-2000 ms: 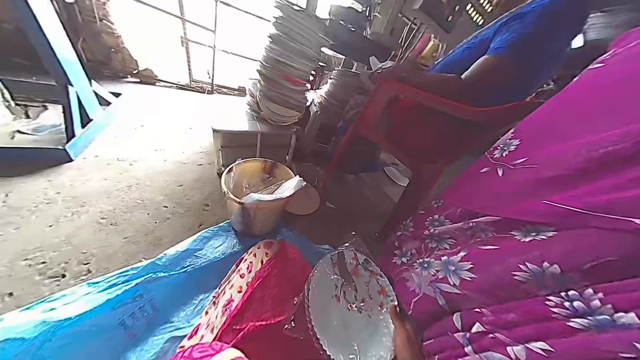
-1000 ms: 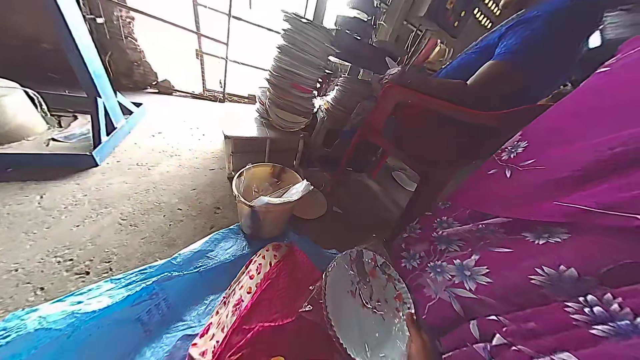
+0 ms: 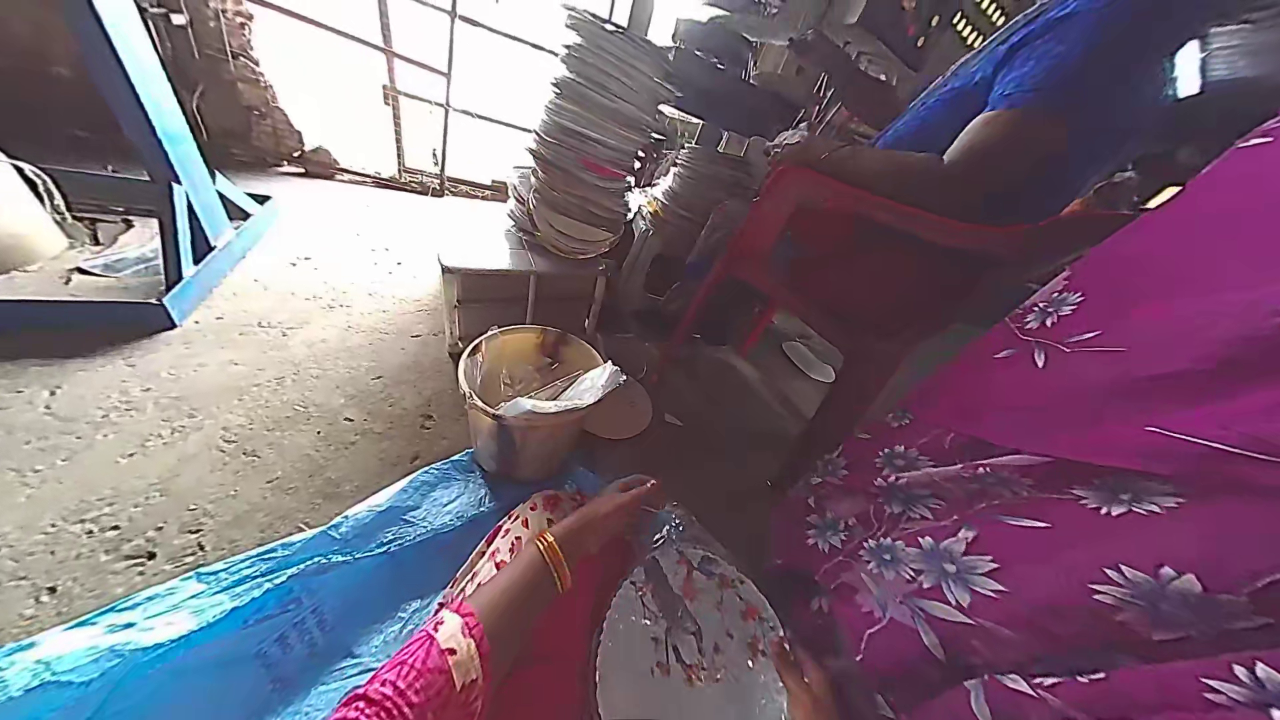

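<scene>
A round, pale plate [image 3: 690, 640] with a red and dark printed pattern lies low in the view, with shiny clear plastic film [image 3: 680, 530] about its upper edge. My right hand [image 3: 805, 680] grips the plate's right rim, partly cut off by the bottom of the frame. Wearing yellow bangles, my left hand [image 3: 612, 508] is just above the plate's upper left edge. Its fingertips are close together near the film; whether they pinch it is not clear. Red patterned cloth [image 3: 565, 620] lies beneath my left forearm and beside the plate.
A blue plastic sheet [image 3: 370, 580] spreads at left. Beyond stands a bucket [image 3: 525, 440] with white material, near a round disc [image 3: 622, 408] and tall stacks of thin plates [image 3: 590, 140]. A person [image 3: 1000, 150] sits in a red chair [image 3: 790, 200]; purple floral cloth [image 3: 1080, 520] fills the right.
My left hand and its pink-sleeved forearm have come into view above the plate; neither earlier frame shows them clearly. My right hand stays at the plate's right rim.
</scene>
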